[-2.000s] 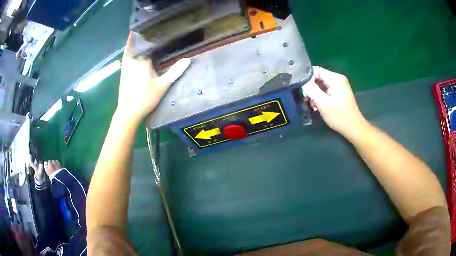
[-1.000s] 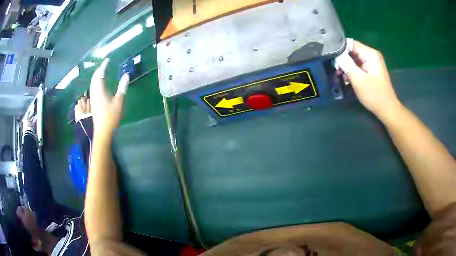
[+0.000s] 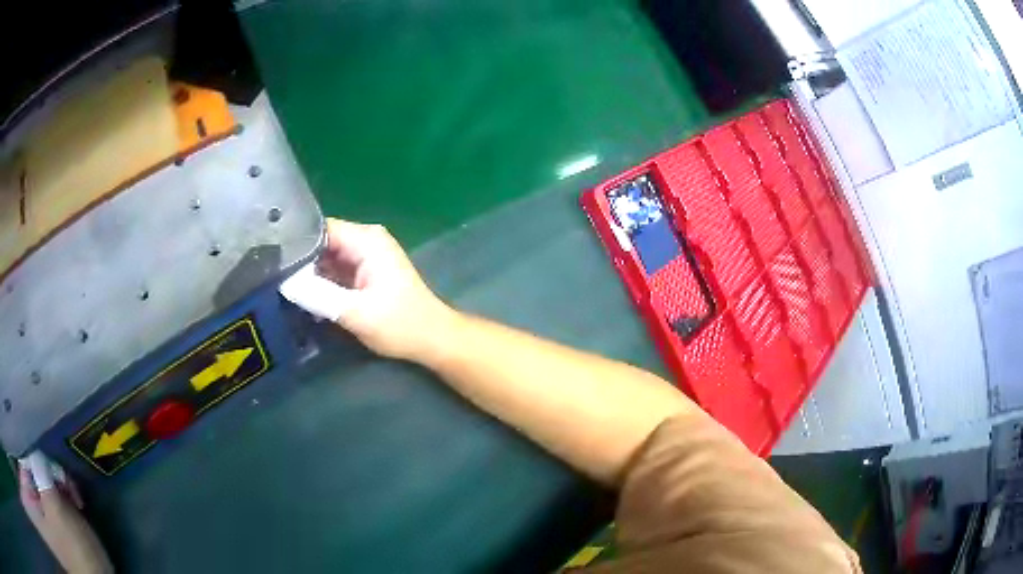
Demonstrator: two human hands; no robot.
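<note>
The press has a grey metal plate [image 3: 146, 247] with small holes on a blue base. An orange jig [image 3: 205, 116] with a cream pad [image 3: 95, 140] lies on the plate; no phone part shows on it. A label panel [image 3: 159, 440] with yellow arrows and a round red button [image 3: 171, 418] is on the base front. My right hand [image 3: 376, 294] touches the base's right side, a white cover on the thumb; its fingertips are partly hidden and it holds no visible part. My left hand [image 3: 51, 493], with a white fingertip cover, is at the base's left end, cut off and partly hidden.
A red ribbed tray [image 3: 752, 258] lies to the right, with a phone frame [image 3: 660, 252] along its left edge. A dark block [image 3: 718, 51] stands behind it. White panels with paper sheets [image 3: 937, 79] are at the far right. The bench is green.
The view has swung right, bringing the red tray fully in. My left hand has moved from the open space left of the press to the base's left side. My right hand stays at the base's right side.
</note>
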